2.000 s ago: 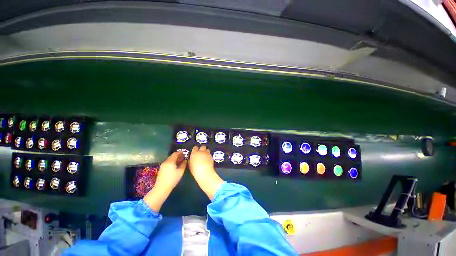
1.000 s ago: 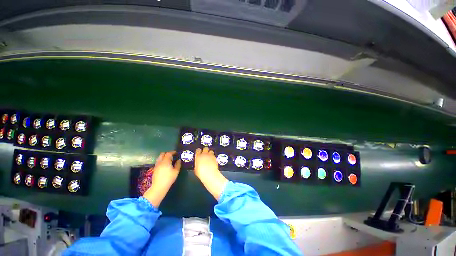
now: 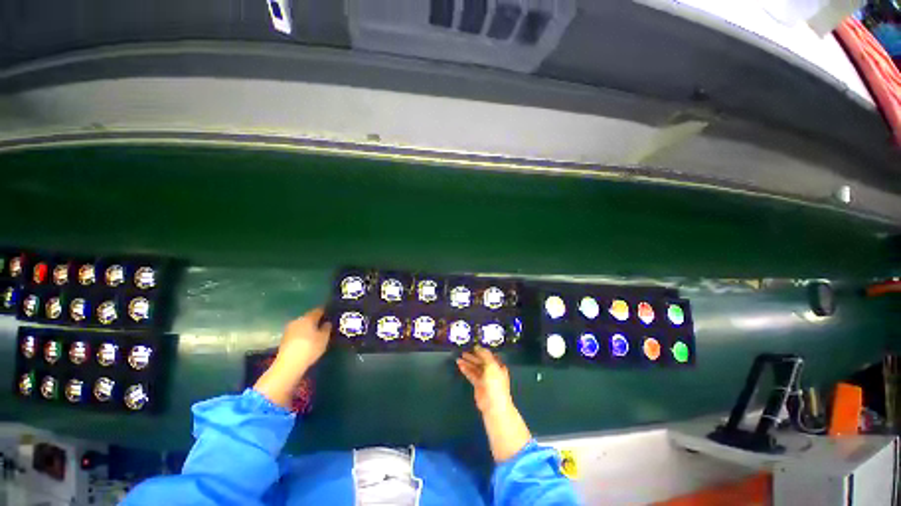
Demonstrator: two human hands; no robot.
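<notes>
A black ten-place tray (image 3: 408,309) lies on the green belt in front of me, with two rows of round units with bright patterned faces. My left hand (image 3: 304,346) is at the tray's left end, its fingertips against the edge. My right hand (image 3: 483,372) is at the tray's front edge near the right end, fingers bent and touching or almost touching it. Whether either hand grips the tray is not clear. A parts box (image 3: 259,368) with a red-pink mass lies partly hidden under my left hand and forearm.
Another black tray (image 3: 617,330) with coloured round faces lies at the right. Several trays (image 3: 87,338) with patterned units lie at the left. A green belt (image 3: 395,212) runs under a grey-white hood (image 3: 296,114). A black stand (image 3: 761,403) and an orange object (image 3: 846,408) are at the near right.
My right hand has moved right, from over the front row to the tray's front edge. My left hand has moved slightly left to its left end. All the units in the middle tray now show.
</notes>
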